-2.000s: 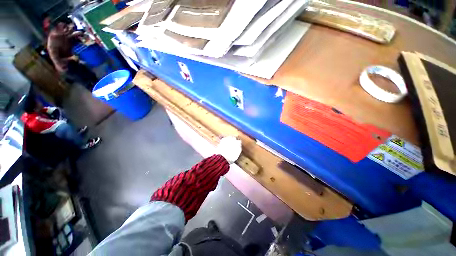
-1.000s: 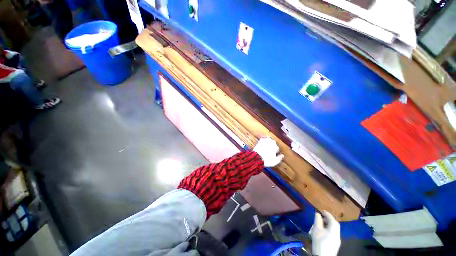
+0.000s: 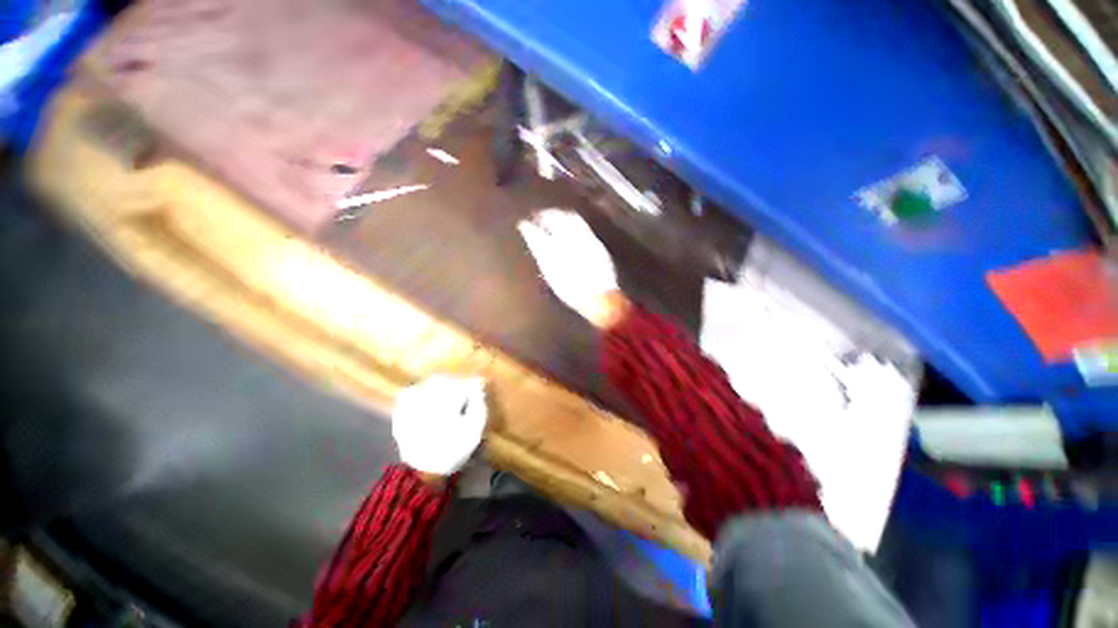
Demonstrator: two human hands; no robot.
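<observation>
My left hand (image 3: 440, 425), in a white glove, rests at the wooden rail (image 3: 307, 294) along the front edge of the table. Its fingers are blurred. My right hand (image 3: 571, 260), also gloved in white, is over the dark plate (image 3: 454, 258); whether it touches the plate or holds anything is unclear. Thin white waste strips (image 3: 613, 178) lie beyond my right hand, near the blue beam. Another thin strip (image 3: 383, 195) lies beside the pinkish-brown slab (image 3: 270, 92). White sheets (image 3: 815, 417) lie to the right, partly behind my right sleeve.
The blue beam (image 3: 785, 147) of the press crosses the upper right, with a green button (image 3: 912, 204) and a red one (image 3: 689, 30). An orange-red notice (image 3: 1057, 302) is at the right. A control panel with coloured buttons (image 3: 999, 493) is lower right. Grey floor lies left.
The table has come out from the press, showing the plate, slab and strips. My right hand has moved from the lower right to over the plate. The view has turned and moved closer.
</observation>
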